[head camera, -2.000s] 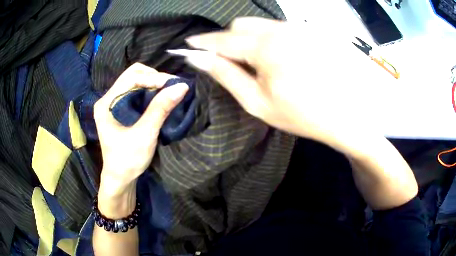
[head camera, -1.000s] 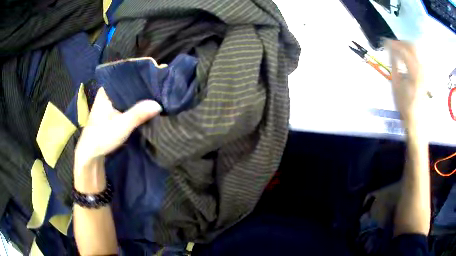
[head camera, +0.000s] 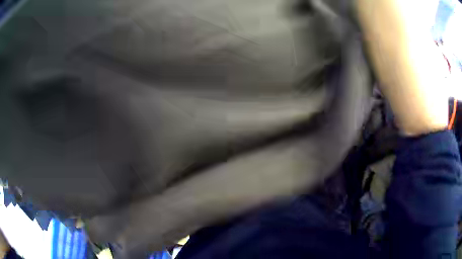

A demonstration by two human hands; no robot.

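A large grey-brown cloth [head camera: 238, 131], matching the striped garment piece, fills most of the view, strongly blurred, its stripes not readable. It spreads from the left edge to the right forearm. My right forearm comes up from a dark sleeve at the right and runs out at the top edge; my right hand is not in the picture. My left hand is not visible; the cloth covers the area where it was. The blue denim panel cannot be made out.
An orange cord [head camera: 453, 115] hangs at the far right. Blue-and-white striped material [head camera: 68, 240] shows at the lower left, with small yellow bits [head camera: 105, 252] beside it. A bright white surface lies at the upper right. My dark clothing is at the bottom.
The cloth has been swept up and across, now covering the left and middle. The left hand, snips and phone are out of sight. The right arm has moved upward, its hand leaving the picture.
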